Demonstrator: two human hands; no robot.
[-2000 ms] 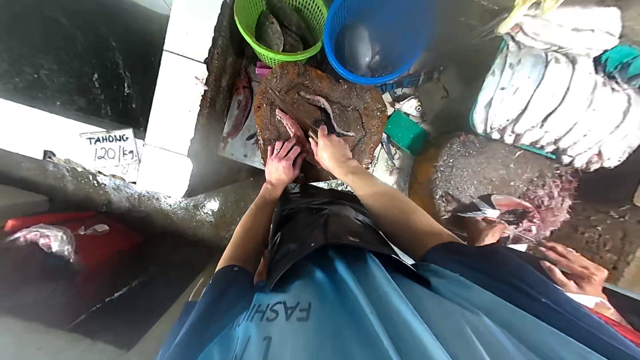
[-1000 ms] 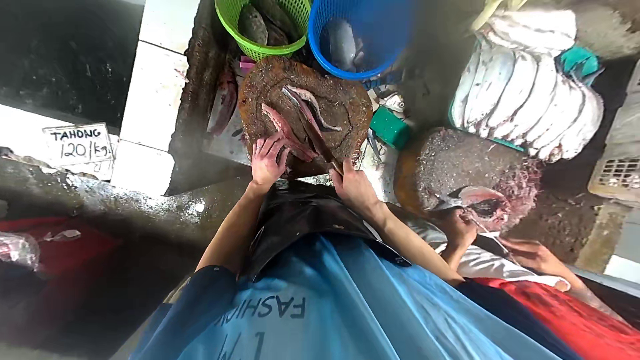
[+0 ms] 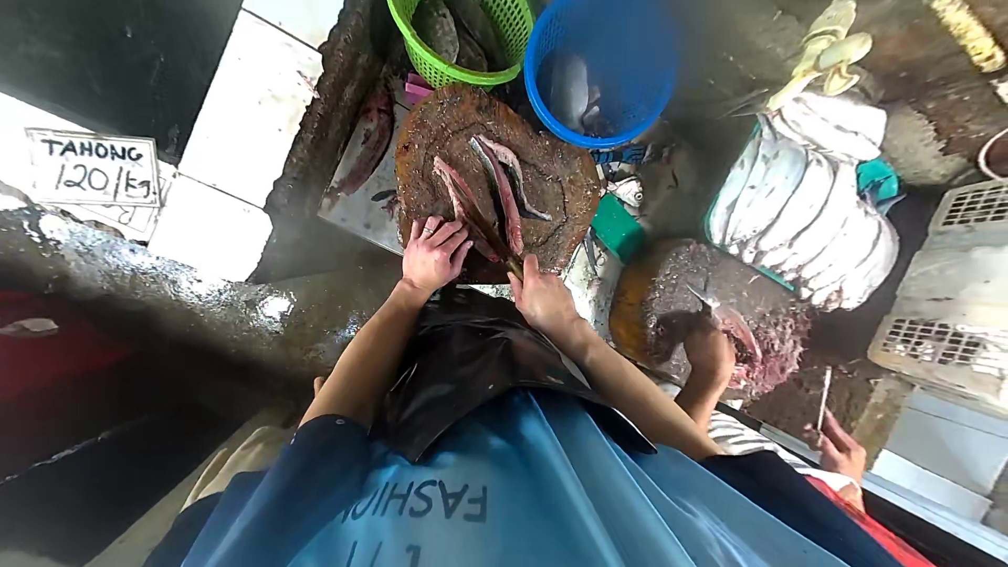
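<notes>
On a round wooden chopping block [image 3: 421,150] lie strips of cut fish. My left hand [image 3: 435,253] presses at the lower left of the block, its fingers on the near end of a reddish fish piece [image 3: 450,185]. My right hand [image 3: 545,298], at the block's near edge, grips the handle of a knife [image 3: 490,235], whose blade points up and left along that piece. Another long fish strip [image 3: 505,201] with silvery skin and a thinner strip [image 3: 516,169] lie to the right of the blade. What lies under my left fingers is partly hidden.
A green basket [image 3: 465,75] and a blue basket [image 3: 535,87], both holding fish, stand beyond the block. At right, a co-worker's hand [image 3: 709,354] holds fish on a second block [image 3: 669,276]; their other hand [image 3: 841,449] holds a thin tool. Silvery fish [image 3: 803,197] fill a green tray.
The knife blade now lies beside the left fish piece, farther left than one second ago. The co-worker's tool hand has moved away from the fish on the second block.
</notes>
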